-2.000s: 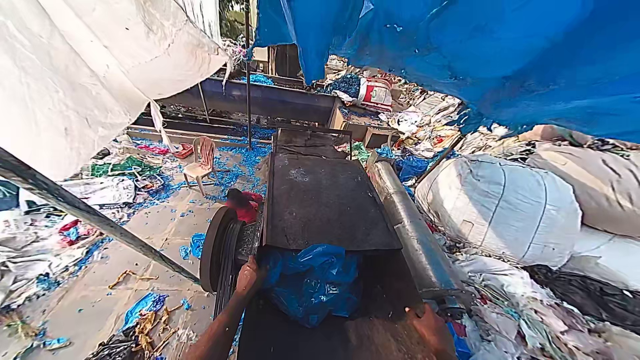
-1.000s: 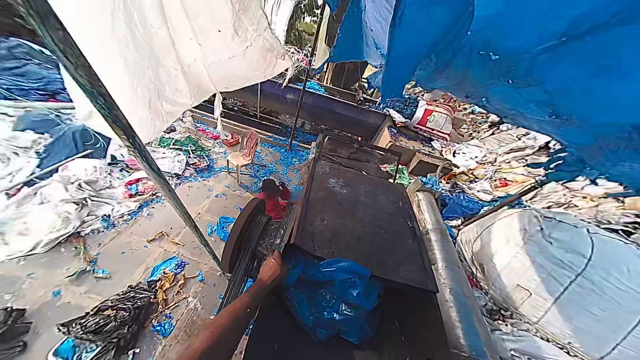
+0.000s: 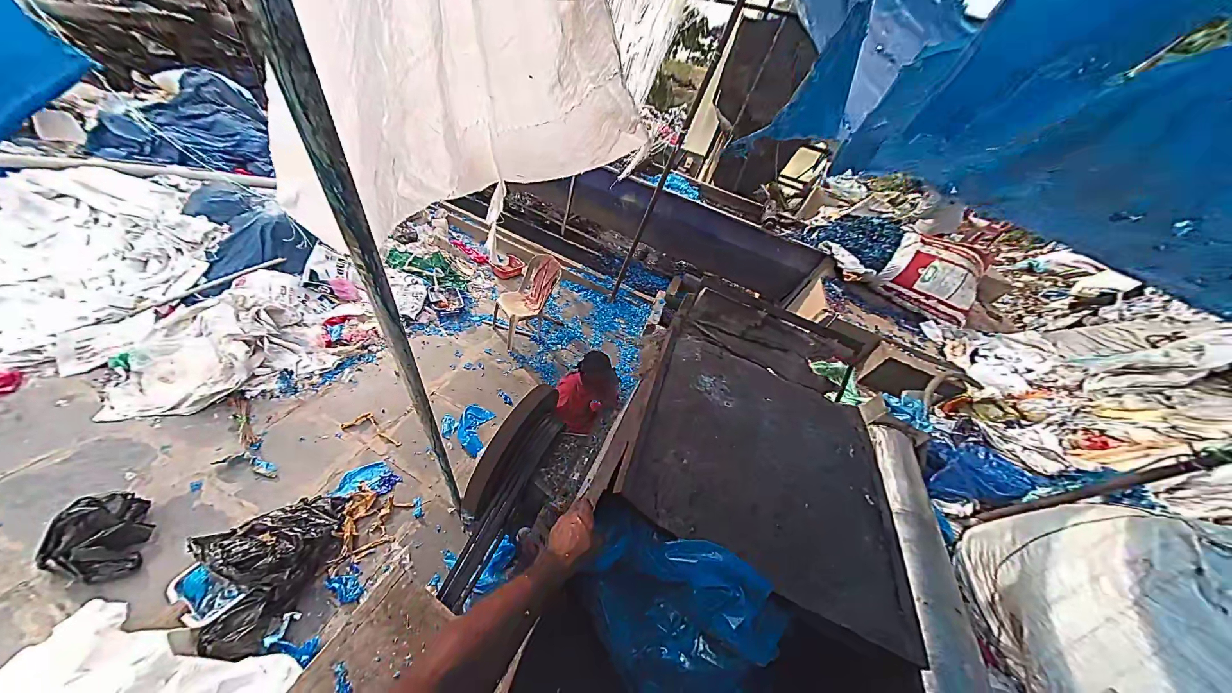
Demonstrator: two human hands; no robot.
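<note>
My left hand is closed on the near left edge of the dark machine housing, at the lower centre of the head view. Just right of it, crumpled blue plastic film lies in the opening under the lip of a flat dark cover panel. A large belt wheel with dark drive belts stands left of the hand. Along the cover's right side runs a grey metal cylinder. My right hand is out of view.
Below, beyond the wheel, is a person in a red top. A plastic chair stands behind them among blue scraps. A slanting metal pole crosses the left side. Black plastic bags lie on the floor; a large white sack sits at right.
The view has swung left. My right hand, seen at the lower right two seconds ago, has left the frame. My left hand stays at the housing's edge beside the blue film.
</note>
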